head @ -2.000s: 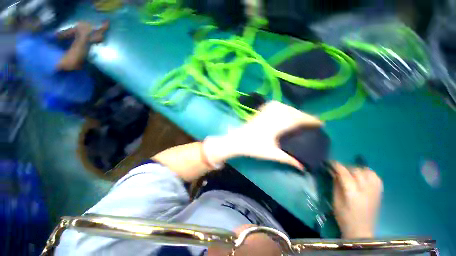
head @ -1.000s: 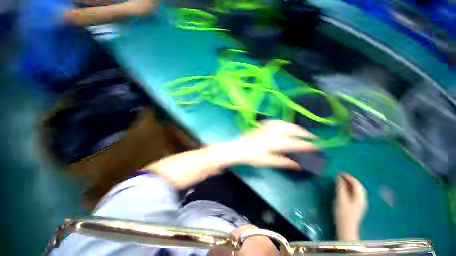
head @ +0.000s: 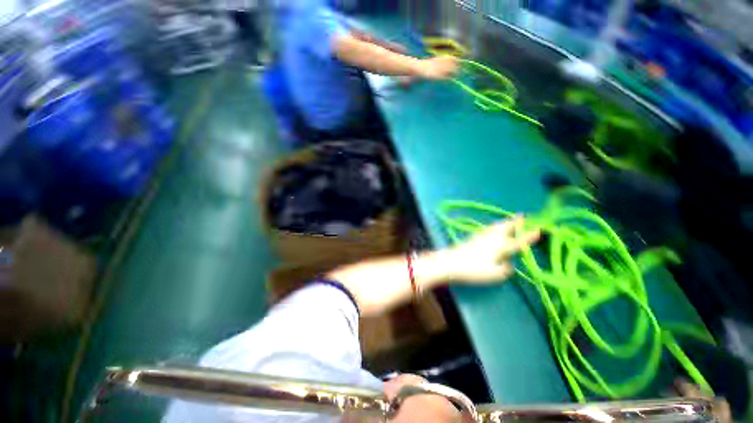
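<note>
A tangle of bright green cable [head: 570,289] lies in loose loops on the green bench at the right. My left hand [head: 495,248] is over the left edge of the loops, palm down, with its fingers apart; it appears to hold nothing. Whether the fingertips touch the cable is hard to tell. My right hand [head: 693,393] shows only as a blurred bit of skin at the bottom right, mostly cut off and behind the glasses rim. What it holds is hidden. A small dark part [head: 556,180] lies just behind the tangle.
A person in blue [head: 318,70] stands further along the bench [head: 462,157], one arm over another green coil [head: 495,87]. An open carton [head: 330,244] with black parts stands below the bench's left edge. More green cable [head: 623,136] and dark items lie at the back right.
The view has swung left. My left hand has left the dark round part near it and is now at the green loops. My right hand has nearly gone out of view.
</note>
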